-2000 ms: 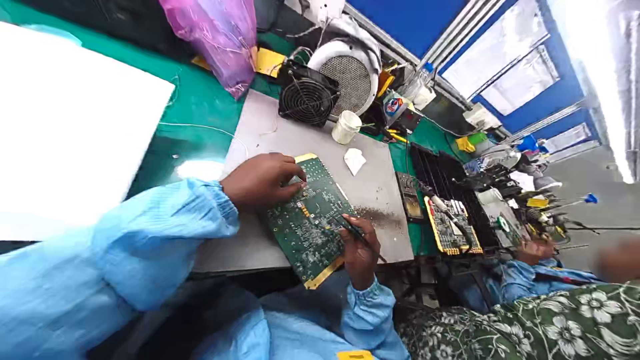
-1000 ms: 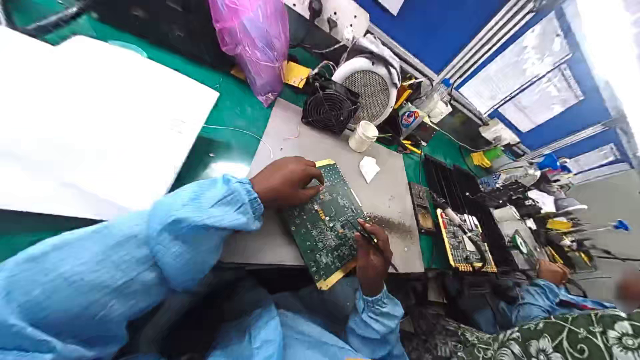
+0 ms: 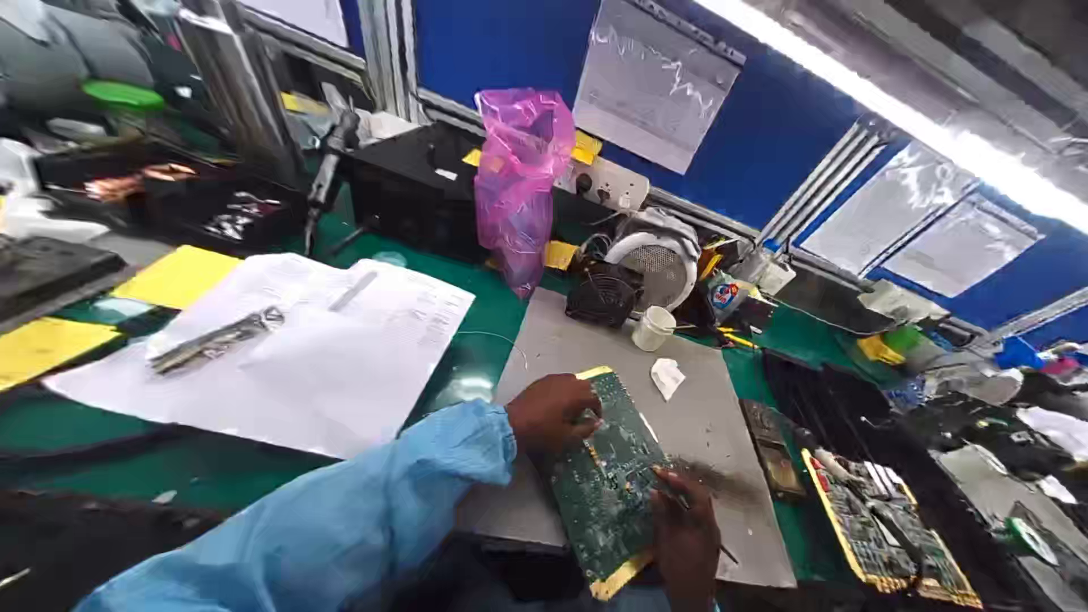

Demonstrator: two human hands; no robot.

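Observation:
A green circuit board (image 3: 608, 484) with yellow strips along both short ends lies tilted on a grey mat (image 3: 693, 408). My left hand (image 3: 557, 412) rests on the board's upper left part, fingers bent; whether it grips the edge is hard to tell. At the board's right side, my right hand (image 3: 687, 518) holds a thin dark pen-like tool (image 3: 680, 495) over the components. A white cup (image 3: 654, 328) and a crumpled white wipe (image 3: 667, 377) are on the mat beyond the board.
A small black fan (image 3: 602, 297) stands at the mat's far edge beside a round grille. White papers (image 3: 340, 365) and a pink plastic bag (image 3: 520, 187) are to the left. Another populated board (image 3: 884, 527) and a dark metal block (image 3: 773, 450) lie at the right.
The view has swung to the left and up, showing more of the papers and the bench's left side. Both hands stay at the board.

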